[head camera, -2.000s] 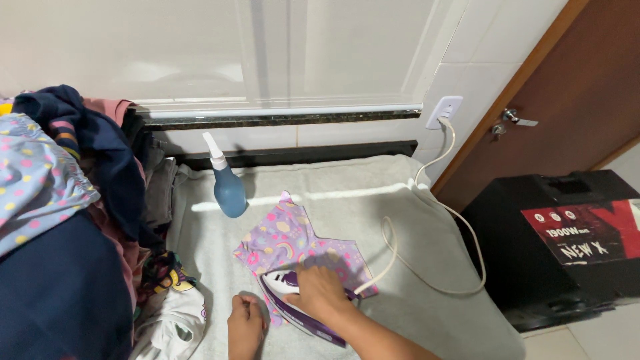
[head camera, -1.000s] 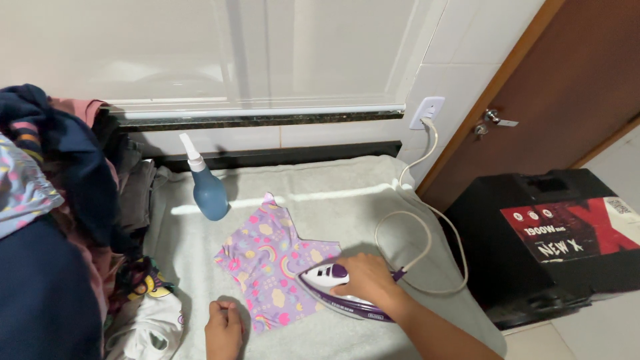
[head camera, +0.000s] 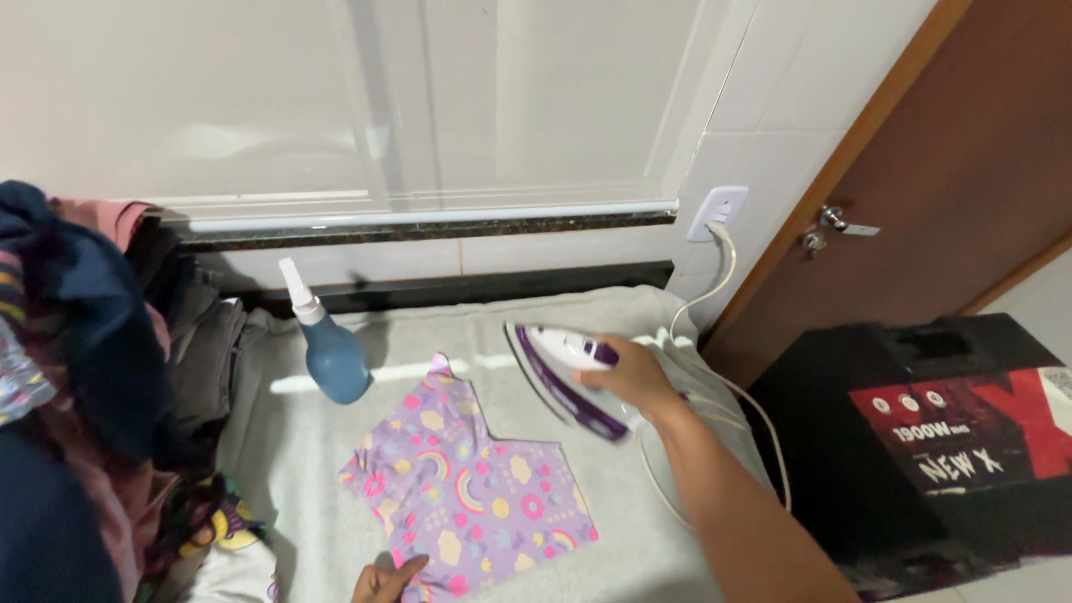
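Observation:
My right hand (head camera: 632, 377) is closed around the handle of a white and purple clothes iron (head camera: 565, 377), which is right of and behind a small garment. The lilac garment (head camera: 469, 494), printed with rainbows, clouds and flowers, lies spread on a pale grey cloth (head camera: 310, 502). At its near left corner, my left hand (head camera: 389, 580) touches the fabric with thumb and finger; the rest of that hand is cut off by the frame edge. A blue squeeze bottle (head camera: 335, 358) with a white nozzle lies behind the garment on the left.
Piled clothes (head camera: 92, 335) rise along the left side. The iron's white cord (head camera: 754, 402) loops over the cloth's right side to a wall outlet (head camera: 718, 213). A large black box (head camera: 921, 444) stands at the right, before a brown door (head camera: 946, 167). A dark stone ledge (head camera: 435, 228) runs behind.
The iron in my right hand has moved off the garment, back toward the wall. My left hand, earlier beside the garment, now touches its near left corner.

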